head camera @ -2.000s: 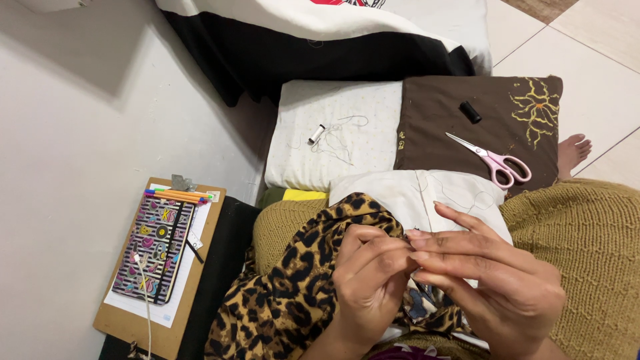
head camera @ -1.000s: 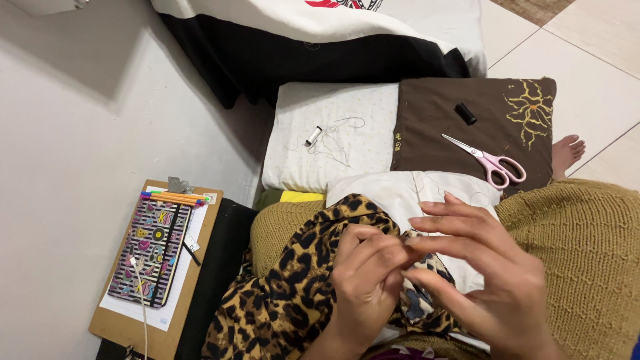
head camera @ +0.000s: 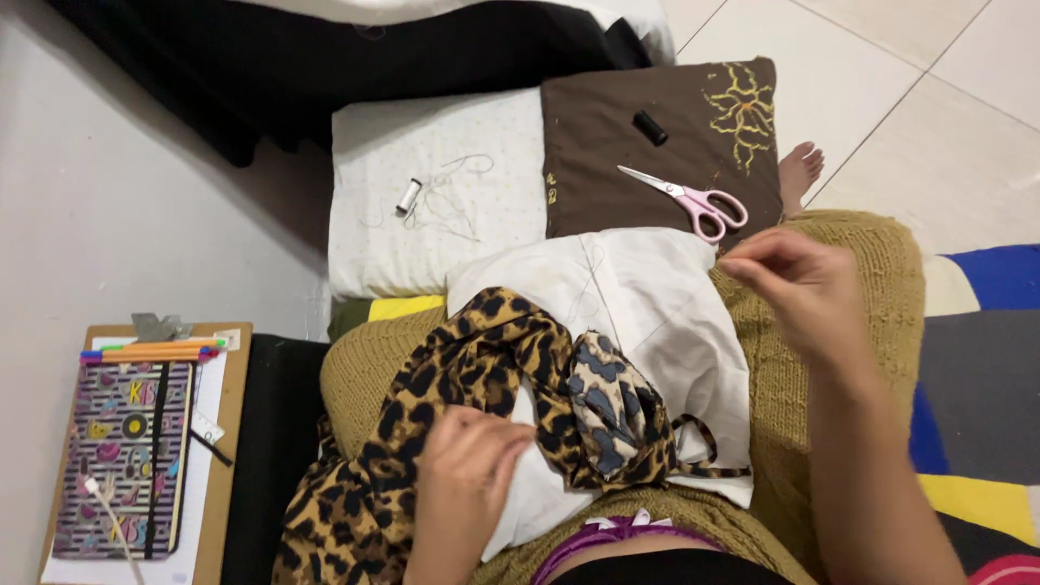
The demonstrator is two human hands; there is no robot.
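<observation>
Leopard-print fabric (head camera: 487, 349) lies across the lap, over a white cloth (head camera: 666, 292), with a blue-grey patterned part (head camera: 609, 406) bunched at its right. My left hand (head camera: 475, 463) is over the fabric, thumb and fingertips close together; whether they pinch anything is unclear. My right hand (head camera: 788, 276) is raised at the right, thumb and index finger pinched, perhaps on thread too fine to make out. Pink-handled scissors (head camera: 691, 203) and a black thread spool (head camera: 650, 127) rest on a brown cushion (head camera: 601, 162). A spool of light thread (head camera: 409, 197) lies beside loose dark thread (head camera: 447, 203).
A white dotted cushion (head camera: 504, 130) adjoins the brown one. At the left, a clipboard (head camera: 215, 479) holds paper, pens (head camera: 154, 352) and a striped notebook (head camera: 122, 455) with a white cable (head camera: 110, 512) across it. A bare foot (head camera: 800, 175) is beyond the cushions.
My hands were close together over the fabric and are now wide apart. The right hand has moved right and away from the body; the left is lower, nearer the body.
</observation>
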